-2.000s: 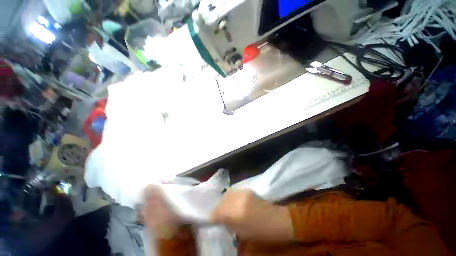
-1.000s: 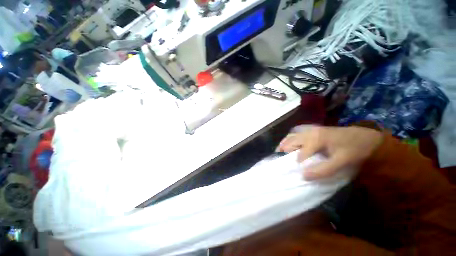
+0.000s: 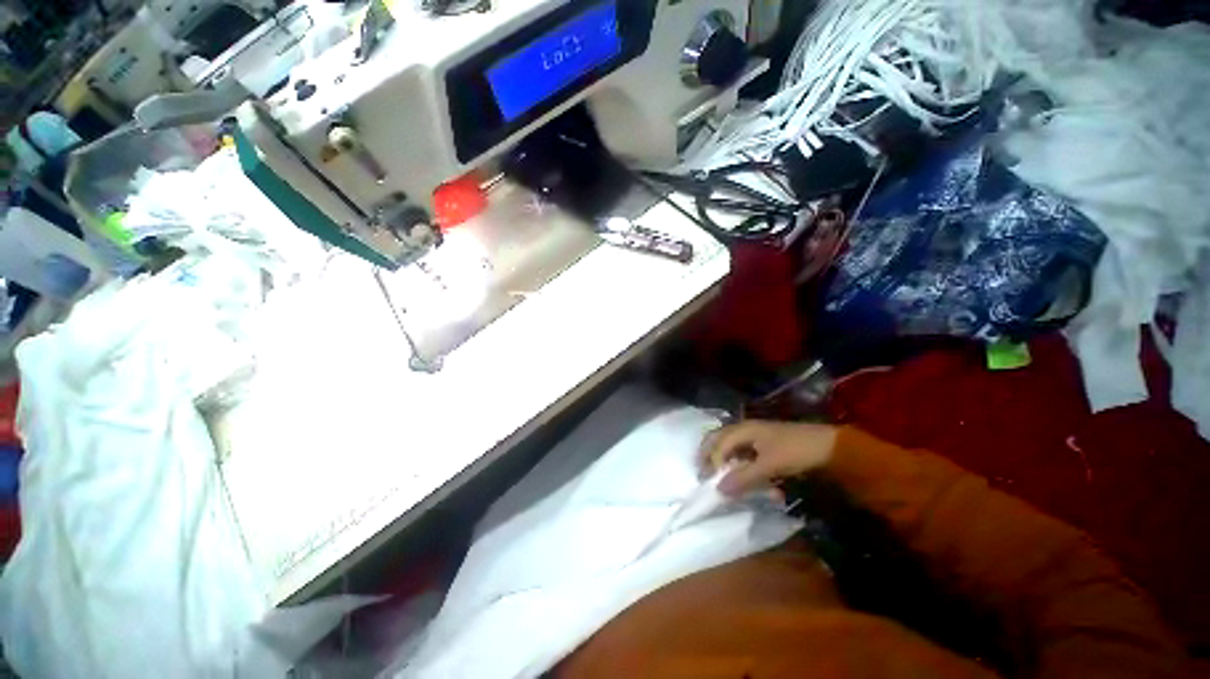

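Note:
My right hand [image 3: 763,455] pinches the edge of a white fabric piece [image 3: 584,511] that lies across my lap, in front of the table's near edge. My left hand is not in view. The white sewing machine [image 3: 398,100] with a green edge and a lit blue display [image 3: 553,60] stands on the white table [image 3: 385,438]. The small red piece [image 3: 459,200] is beside the needle area, where glare hides detail. A large white garment pile [image 3: 106,464] hangs over the table's left side.
Thread snips [image 3: 648,240] lie right of the plate, near black cables [image 3: 730,203]. White strips [image 3: 863,66] are heaped right of the machine. A blue patterned cloth or bag [image 3: 949,252], a red cloth [image 3: 982,411] and white cloth [image 3: 1128,173] are at the right.
The view has shifted right. The white fabric was stretched across the lap below the table and now lies looser. My left hand, blurred at first beside the right, has left the picture.

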